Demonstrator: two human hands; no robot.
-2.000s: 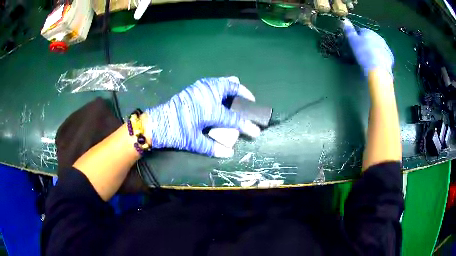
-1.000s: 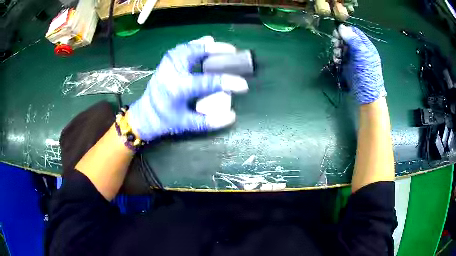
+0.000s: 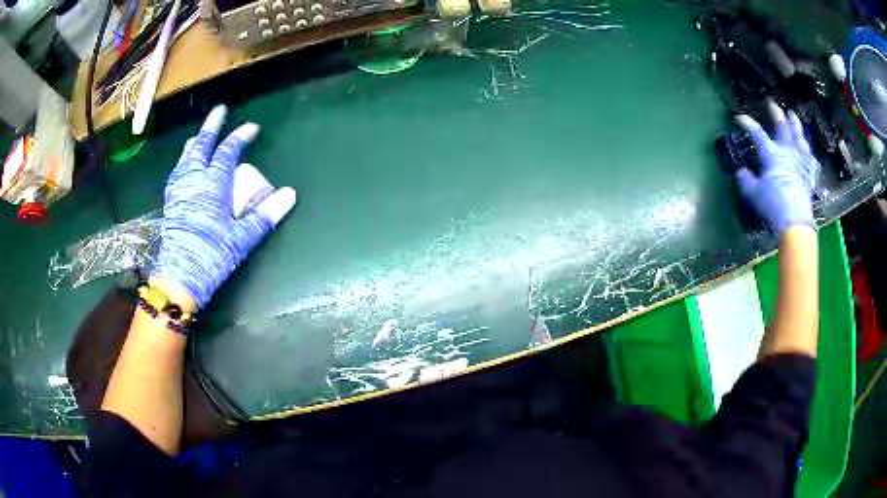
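Note:
My left hand (image 3: 209, 214), in a blue-white striped glove, is over the left of the mat. It holds the white test socket (image 3: 250, 189) beside the thumb; its other fingers are spread, with no adapter at their tips. My right hand (image 3: 781, 175), gloved, reaches over the adapter pile (image 3: 802, 83) at the far right. Its fingers are apart around a black power adapter (image 3: 736, 149); no firm grip shows.
The instrument (image 3: 301, 19) and a white-handled tool (image 3: 156, 78) are on the wooden board (image 3: 199, 60). A red-capped bottle (image 3: 39, 175) and clear film (image 3: 102, 255) are at left. Plastic scraps (image 3: 418, 360) lie along the front edge. A green bin (image 3: 661, 365) is below right.
The view has turned right. The adapter is gone from my left fingers, which have opened; the socket stays with that hand. My right hand has moved from near the cream blocks to the pile.

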